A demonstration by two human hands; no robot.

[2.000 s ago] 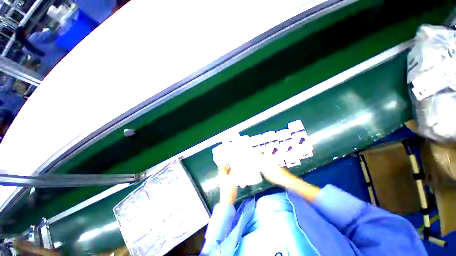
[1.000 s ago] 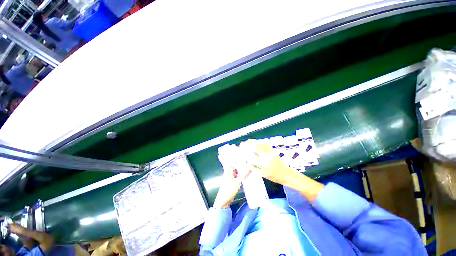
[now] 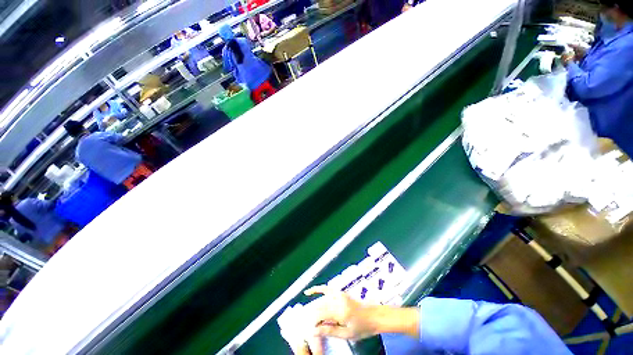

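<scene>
A row of small white retail boxes (image 3: 375, 281) with dark pictures lies on the green work ledge (image 3: 434, 222) at the lower middle. My right hand (image 3: 341, 315) is over the left end of the row, fingers bent, on white boxes or pieces that glare hides in part. My left hand (image 3: 305, 344) is cut off by the lower edge, close beside the right, at the same white pieces. What each hand grips cannot be made out.
A bulging clear poly bag of white parts (image 3: 534, 145) sits on brown carton at the right, with a person in blue (image 3: 605, 76) behind it. The green conveyor belt (image 3: 277, 253) runs beyond the pale rail. A long white overhead shelf (image 3: 229, 180) crosses the view. Cart shelves (image 3: 538, 277) stand lower right.
The view has swung up and to the right, showing the poly bag and more workers; the wrapped flat stack has left the picture. The white strip that hung between my hands no longer shows clearly.
</scene>
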